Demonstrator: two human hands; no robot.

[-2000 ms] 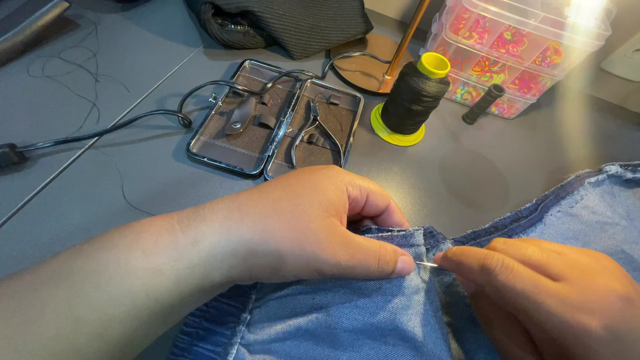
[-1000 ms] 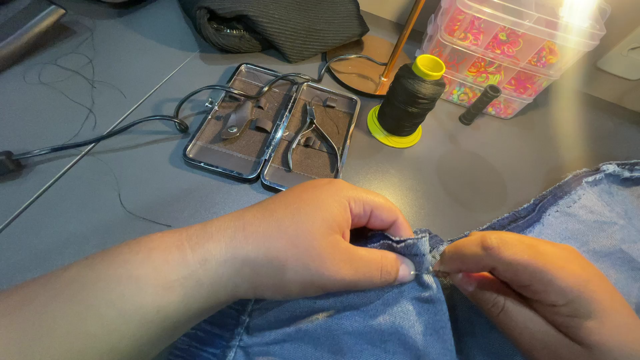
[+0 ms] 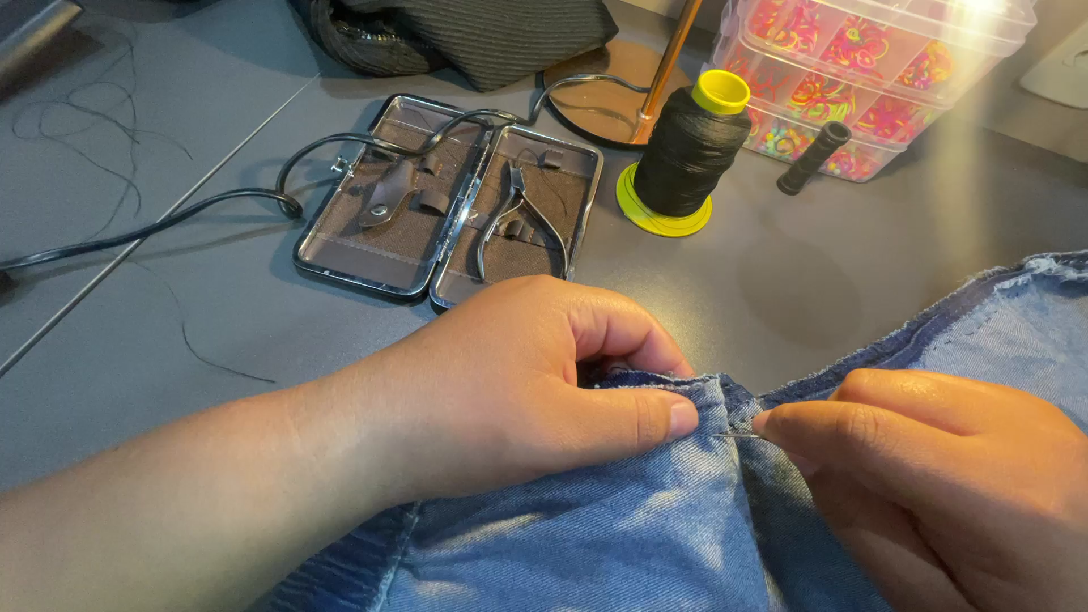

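My left hand [image 3: 544, 382] pinches the frayed upper edge of a blue denim garment [image 3: 595, 527], with the thumb on the near side and the fingers curled behind it. Close by on the right, my right hand [image 3: 926, 459] holds a thin sewing needle [image 3: 738, 435] between thumb and forefinger. The needle lies across the denim beside a seam, its tip pointing left toward my left thumb. Whether its tip is in the cloth I cannot tell. More of the denim, with a ragged edge, spreads out at the right behind my right hand.
Beyond my left hand lies an open manicure case [image 3: 382, 259] holding cuticle nippers [image 3: 518, 200]. A spool of black thread [image 3: 693, 153], a small black cylinder [image 3: 813, 158], a clear box of colourful bands [image 3: 850, 76], a lamp base [image 3: 595, 93] and dark ribbed fabric [image 3: 501, 34] stand behind. A black cable [image 3: 170, 221] crosses the case.
My right hand has drawn slightly right from the seam since a second ago, and more of the needle shows now. My left hand keeps its pinch on the denim.
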